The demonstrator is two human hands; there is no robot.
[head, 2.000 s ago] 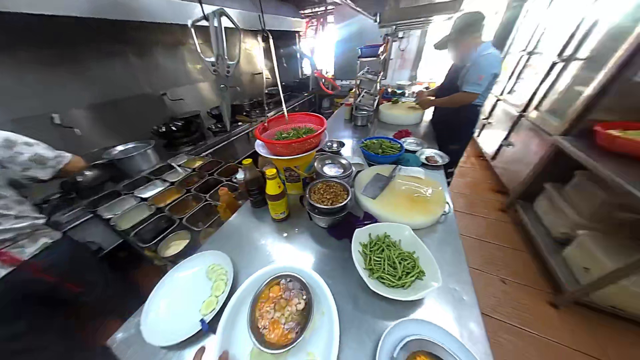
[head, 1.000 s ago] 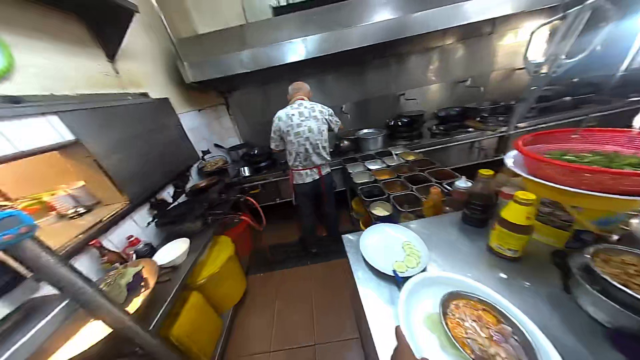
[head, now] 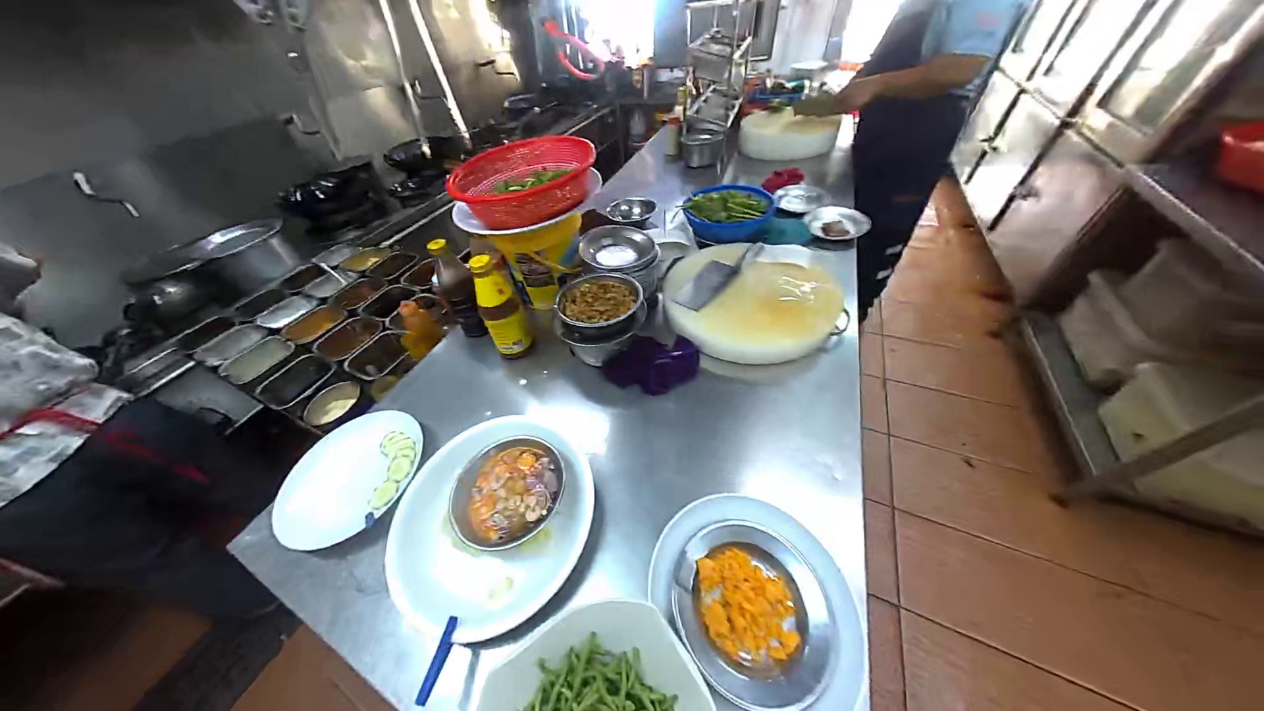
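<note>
Neither of my hands shows in the head view now. Nearest to me, green beans lie in a white bowl at the bottom edge. To its right, a metal bowl of chopped orange food rests on a larger plate. A metal bowl of mixed seafood and vegetables stands on a white oval plate, with a blue-handled utensil by its lower edge. Cucumber slices line the right side of another white plate. A cleaver lies on a round white cutting board.
Sauce bottles, a red colander on a yellow bucket and a purple cloth stand mid-table. Sauce containers and a person in patterned clothing are left. Another person works at the far board.
The view has swung strongly from the stoves back along the table. The bowl of green beans is closer to the oval plate, near the bottom edge, than two seconds ago.
</note>
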